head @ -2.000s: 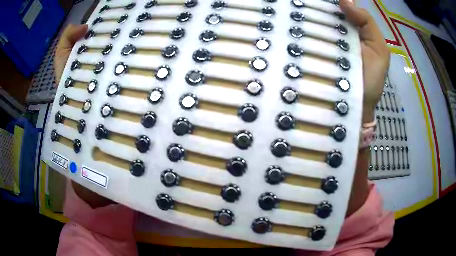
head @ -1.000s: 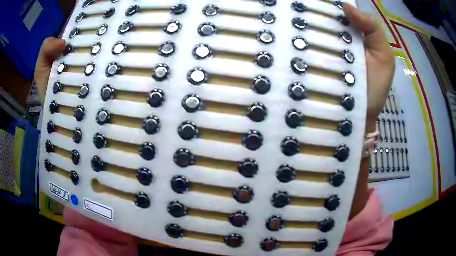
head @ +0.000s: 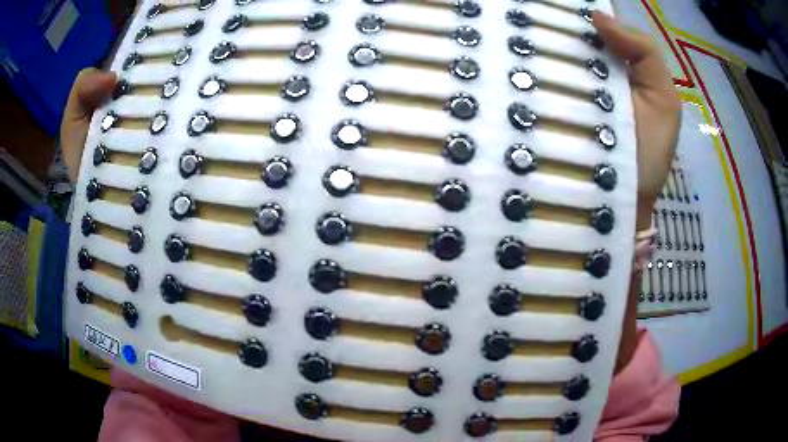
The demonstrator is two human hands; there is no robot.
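A white foam tray (head: 246, 401) fills the middle of the view, held up and tilted towards me. Four columns of dumbbell-shaped slots hold round metal parts (head: 453, 195); several flat faces shine white. One slot end (head: 169, 328) at lower left is an empty tan circle. A handwritten label (head: 102, 339), a blue dot sticker (head: 130, 354) and a second label (head: 174, 370) sit at the tray's lower left. My left hand (head: 85, 112) grips the left edge, partly hidden behind the tray. My right hand (head: 648, 104) grips the upper right edge, its thumb on the front.
Another loaded tray (head: 676, 250) lies on the white table (head: 726, 293) at right. Yellow and red tape (head: 741, 216) marks the tabletop. A blue bin or folder (head: 43, 52) stands upper left, with yellow printed paper (head: 17, 276) below. Pink sleeves show under the tray.
The tray has tilted more upright and its lower left corner has moved down. The white glints fall on different parts. My left hand has shifted left and slightly down. Both hands keep their hold.
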